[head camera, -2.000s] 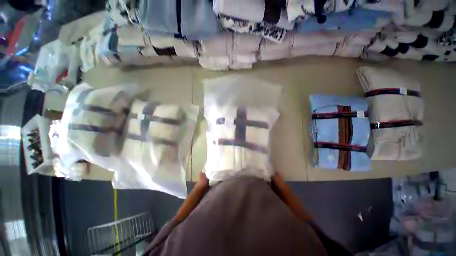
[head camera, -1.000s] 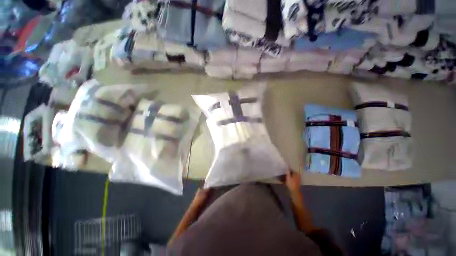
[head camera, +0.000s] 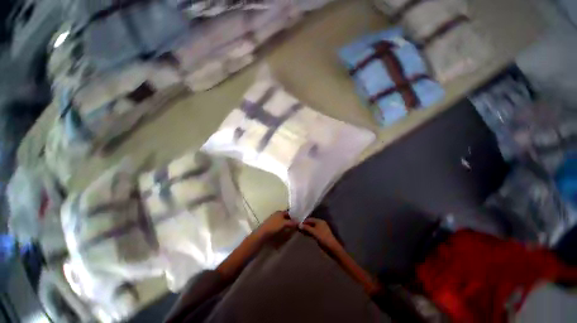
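A frosted plastic bag (head camera: 326, 161) lies on the beige worktable with a cream folded textile bundle (head camera: 273, 123) inside; the bundle's dark crossing bands show through. The bag's mouth side points towards me, with one corner drawn down to the table's front edge. My left hand (head camera: 278, 226) and my right hand (head camera: 318, 231) are close together and pinch this corner between their fingertips. The picture is blurred, so the exact finger grip is hard to see.
Bagged bundles (head camera: 183, 221) lie on the worktable (head camera: 319, 69) at left. A light-blue bundle (head camera: 392, 76) and a cream strapped bundle (head camera: 443, 38) lie at upper right. Stacked bundles (head camera: 215, 53) line the back. A red thing (head camera: 484, 271) is at lower right, beyond the dark floor (head camera: 411, 183).
The view has tilted and swung. The bag has turned askew on the table. My hands, apart at the bag's two mouth corners before, have come together at one corner. The red thing has come into view.
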